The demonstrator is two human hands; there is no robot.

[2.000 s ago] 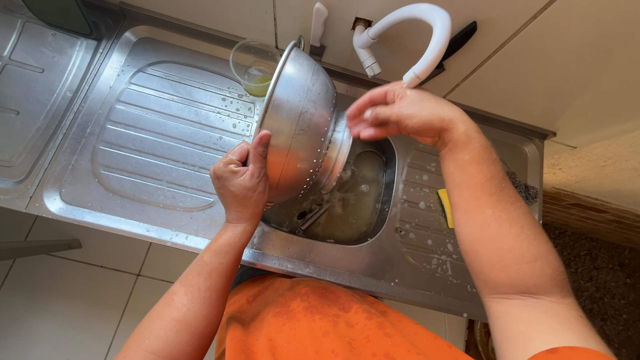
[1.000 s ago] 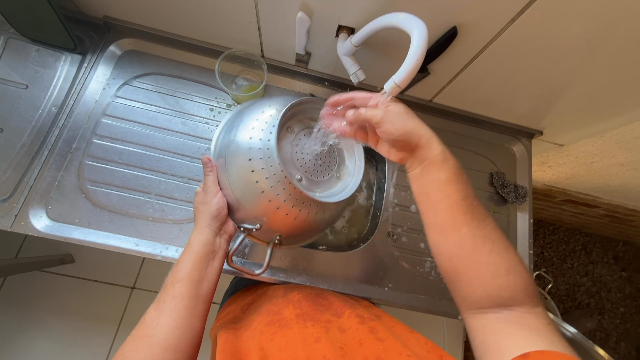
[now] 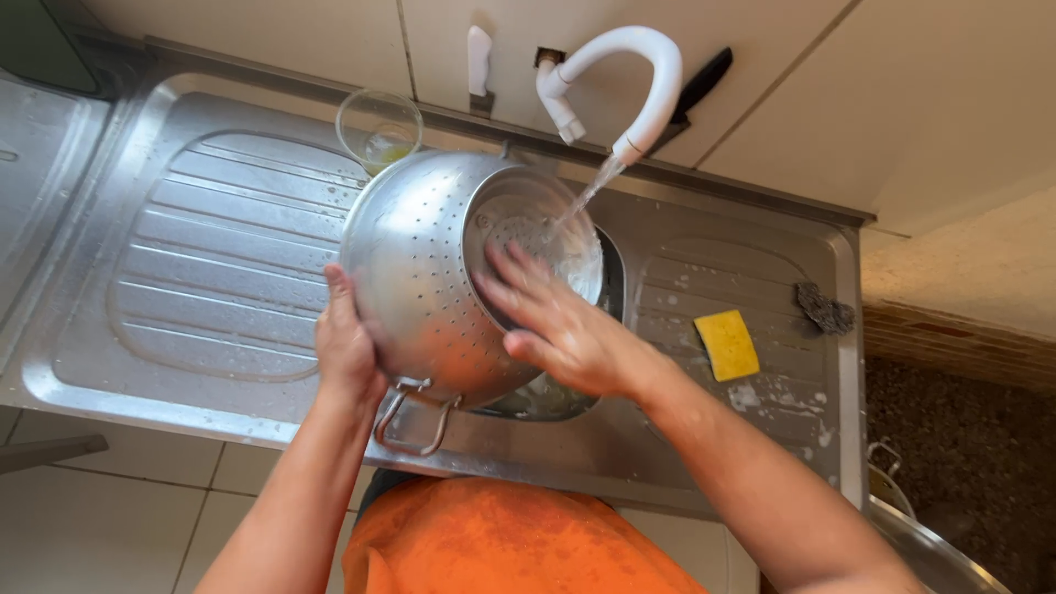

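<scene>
A metal colander (image 3: 421, 272) is tipped over the sink basin (image 3: 615, 272), its footed base facing right and up. My left hand (image 3: 351, 338) holds it by the rim at its left side, near a wire handle (image 3: 417, 421). My right hand (image 3: 549, 322), slightly blurred, lies with spread fingers against the perforated base, inside the foot ring. Water runs from the white curved faucet (image 3: 639, 91) onto that base. Whatever is inside the colander is hidden.
A clear cup (image 3: 379, 128) with yellowish liquid stands behind the colander. Two knives (image 3: 478, 62) (image 3: 701, 87) are at the wall. A yellow sponge (image 3: 728, 345) and a steel-wool scourer (image 3: 823, 308) lie on the right drainboard.
The colander has turned from its sideways pose two seconds ago, so its base faces the view. My right hand has moved from near the faucet's mouth down onto the base.
</scene>
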